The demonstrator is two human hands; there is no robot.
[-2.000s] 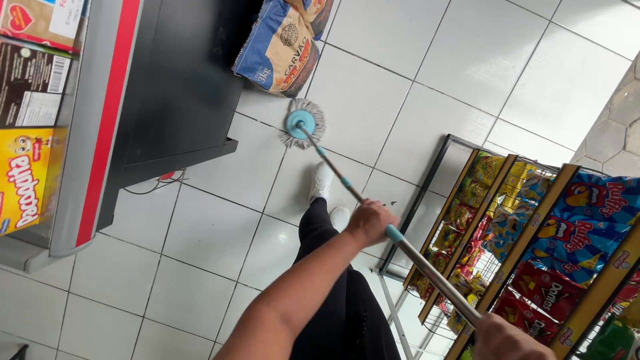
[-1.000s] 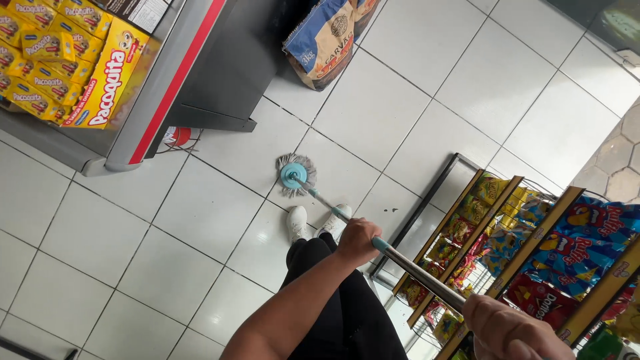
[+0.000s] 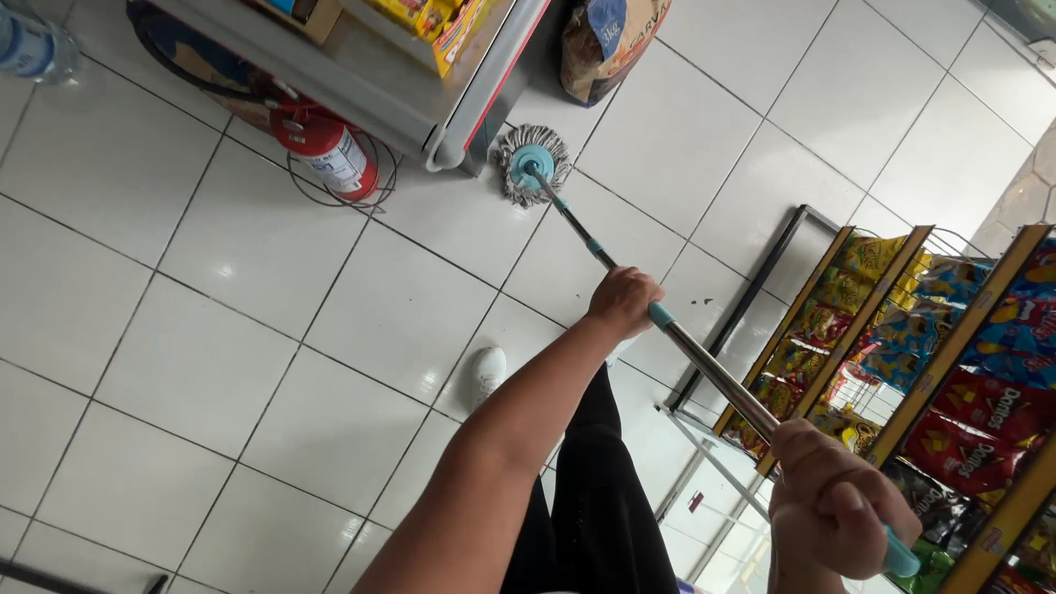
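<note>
A round string mop (image 3: pixel 532 165) with a turquoise hub and grey-white strands lies on the tiled floor, close to the lower corner of a metal counter. Its metal handle (image 3: pixel 718 367) runs down to the right. My left hand (image 3: pixel 624 301) is closed around the handle at mid-length, just above a turquoise collar. Near the turquoise end cap, my right hand (image 3: pixel 841 499) grips the upper end of the handle.
A red fire extinguisher (image 3: pixel 330 157) stands in a wire stand beside the counter (image 3: pixel 412 99). Behind the mop is a charcoal bag (image 3: pixel 610 49). A snack rack (image 3: pixel 899 346) with a black base frame (image 3: pixel 742 305) occupies the right. Small dark bits (image 3: pixel 701 302) lie on the floor.
The mop head has moved from the floor in front of my shoes to beside the counter's corner. The view has shifted, bringing the fire extinguisher into sight. Both hands keep hold of the handle.
</note>
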